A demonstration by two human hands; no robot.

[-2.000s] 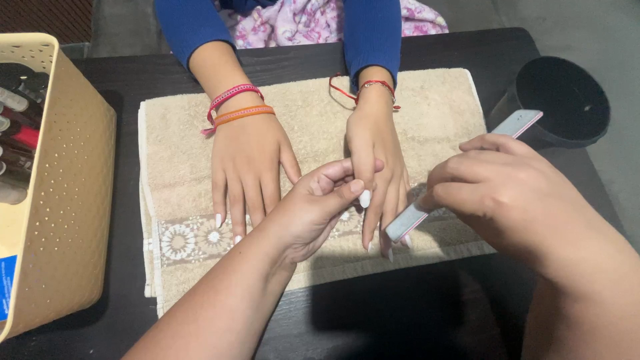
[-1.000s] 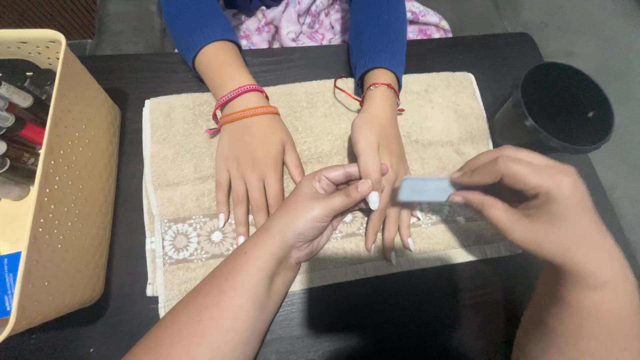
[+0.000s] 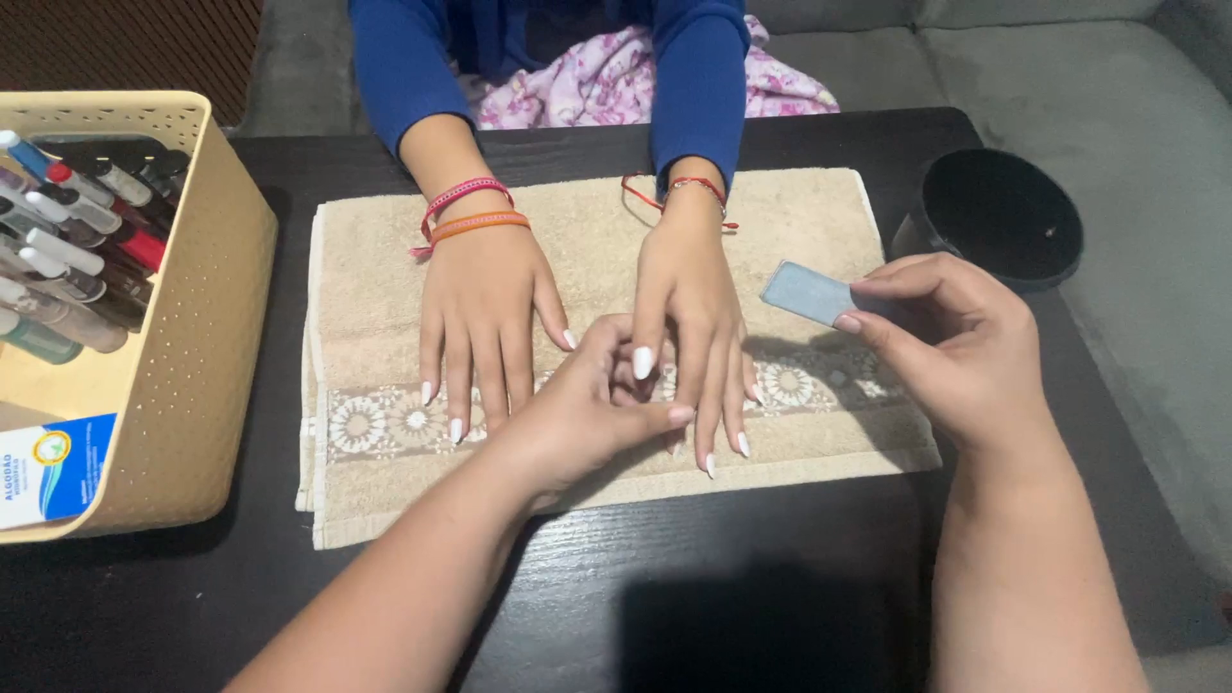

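My left hand (image 3: 602, 404) holds the other person's finger, its thumb on one side and its fingers curled beneath. That person's hand (image 3: 693, 308), with white nails and a red string bracelet, lies palm down toward the right of a beige towel (image 3: 577, 231). The person's other hand (image 3: 481, 308), wearing pink and orange bracelets, rests flat on the towel at the left. To the right, my right hand (image 3: 934, 327) pinches a grey-blue nail file or buffer (image 3: 807, 293) by one end, between thumb and fingertips. The file is raised above the towel and does not touch the nails.
A cream perforated plastic basket (image 3: 207, 337) stands at the left with nail polish bottles (image 3: 77, 241) and a blue-and-white cotton box (image 3: 58, 472). At the right of the dark table (image 3: 674, 577) is a round black container (image 3: 1001, 217). Beyond is a grey sofa (image 3: 1078, 106).
My right hand has moved the file away from the person's fingers, to the right, and its tilt has changed. My left hand has shifted its hold from the thumb to a neighbouring finger.
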